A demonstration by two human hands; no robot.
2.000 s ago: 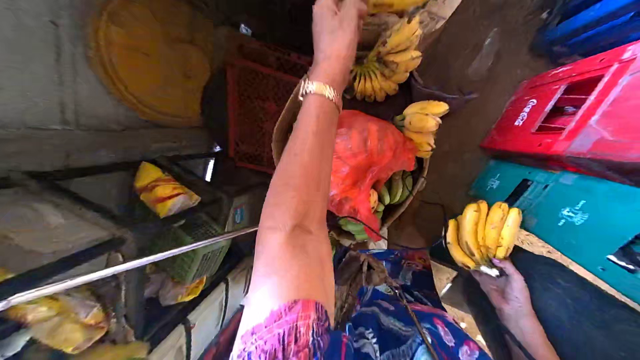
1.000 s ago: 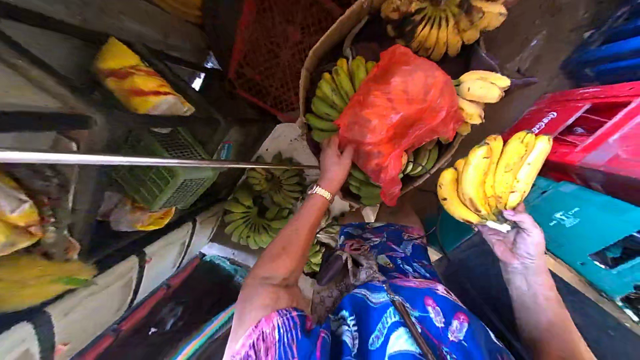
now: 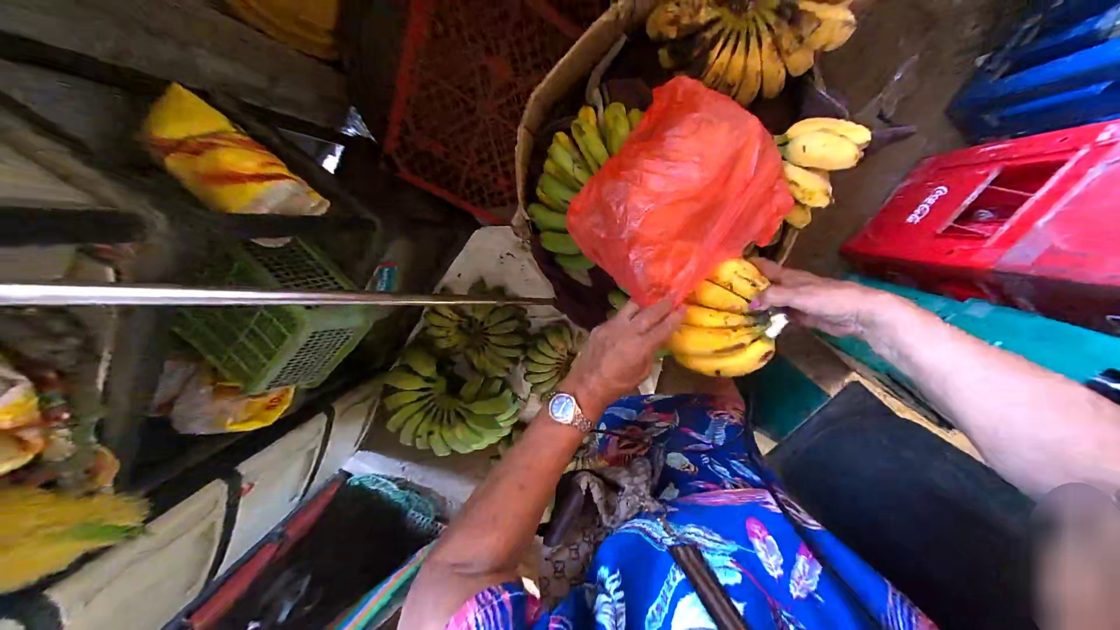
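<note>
A hand of yellow bananas (image 3: 717,328) is gripped near its stem by my right hand (image 3: 809,297), fingers over the fruit. Against the bananas' left side lies the lower end of a red plastic bag (image 3: 682,188), pinched by my left hand (image 3: 623,350), which wears a metal watch. The bag is puffed out over a round cardboard-sided container (image 3: 573,66). Green bananas (image 3: 564,184) show inside it, left of the bag. Whether the yellow bananas are partly inside the bag's mouth is hard to tell.
More yellow bananas (image 3: 748,48) sit at the container's far side. Green bunches (image 3: 451,407) lie left of my left forearm. A metal rod (image 3: 262,297) crosses from the left. Red crate (image 3: 989,210) and teal crate (image 3: 1015,350) stand right; a green plastic crate (image 3: 289,324) stands left.
My right hand has brought the yellow bananas leftward to the red bag. My left hand, at the far side two seconds ago, came back to the bag and now holds its lower end.
</note>
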